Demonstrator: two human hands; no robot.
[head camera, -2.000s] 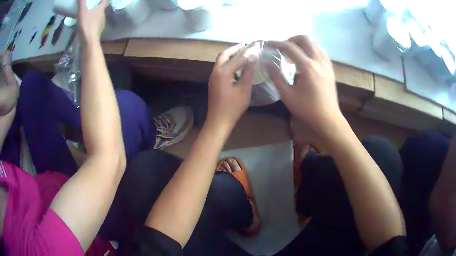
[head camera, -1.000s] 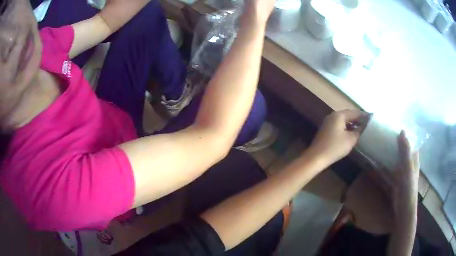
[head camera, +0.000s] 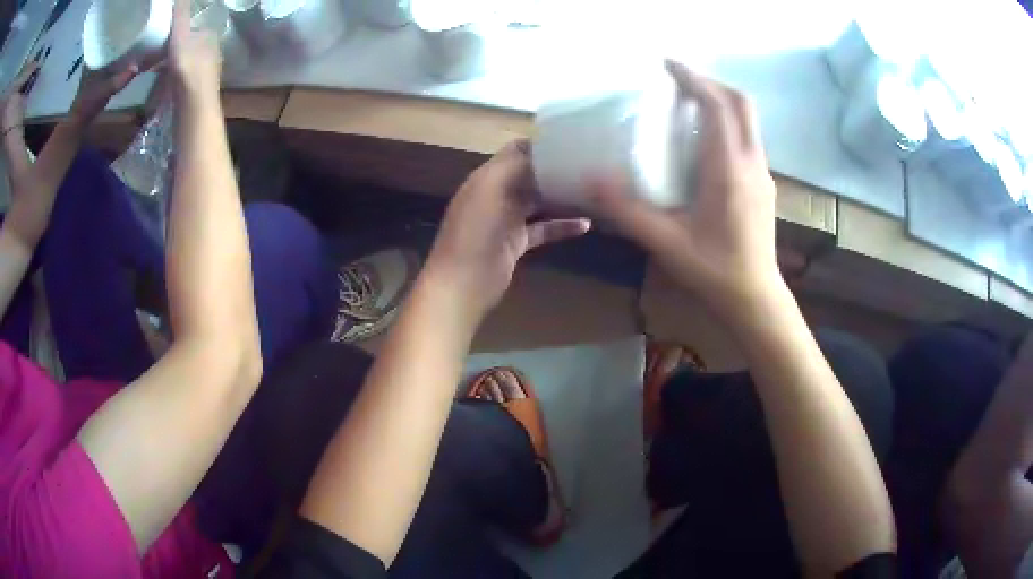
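A white cylinder, apparently a cup (head camera: 606, 141), lies sideways between my hands over the table's front edge. My left hand (head camera: 493, 221) holds its left end, with some fingers below it. My right hand (head camera: 719, 192) grips its right end, thumb in front and fingers over the far side. A bright glare shows near the right end; I cannot tell if film covers it. The cup's mouth is hidden.
The pale tabletop (head camera: 498, 107) has brown carton edges below. White cups (head camera: 453, 51) stand at the back, with shiny ones (head camera: 906, 102) at right. A neighbour in pink (head camera: 57, 475) holds a white cup (head camera: 119, 34) at left.
The view has swung back from the neighbour to the table in front of me. The white cylinder is now between both my hands; my left hand was pinched near the table edge before.
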